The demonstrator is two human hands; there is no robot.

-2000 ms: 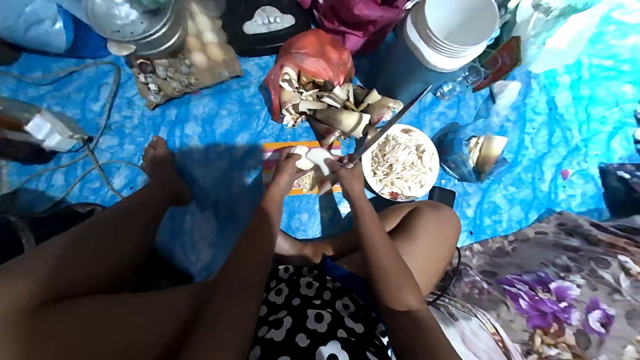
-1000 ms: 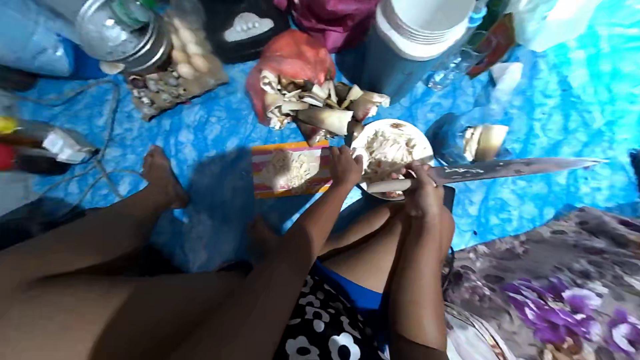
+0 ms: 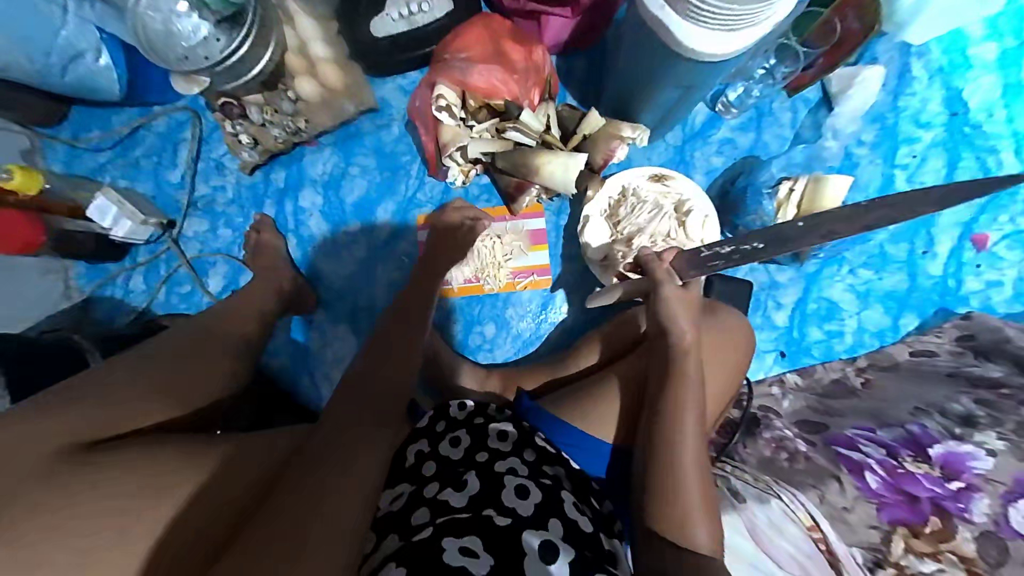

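Observation:
My right hand [image 3: 666, 296] grips the handle of a long knife with a dark blade [image 3: 848, 224], which points to the right past the white bowl [image 3: 714, 210]. Pale shredded strips [image 3: 652, 212] fill much of that bowl. My left hand [image 3: 458, 228] is at the upper left of a striped orange, pink and white board or mat [image 3: 538, 240], beside a pile of pale shreds [image 3: 492, 260]; its fingertips are hard to make out, so a hold on shreds cannot be told. Behind the striped piece lie peeled husks [image 3: 540, 164] in a red plastic bag [image 3: 492, 60].
A blue bag with a cut pale stalk [image 3: 824, 194] lies under the blade's far side. Behind stand a large blue container [image 3: 664, 80] with a white top, a bag of eggs [image 3: 320, 68] and a jar [image 3: 200, 40]. Bottles [image 3: 56, 232] and cords lie left; a foot [image 3: 272, 264] rests on the blue sheet.
My left hand has moved left from the bowl's edge to the striped piece. The white piece held in my hands two seconds ago is no longer seen there. The knife stays in my right hand.

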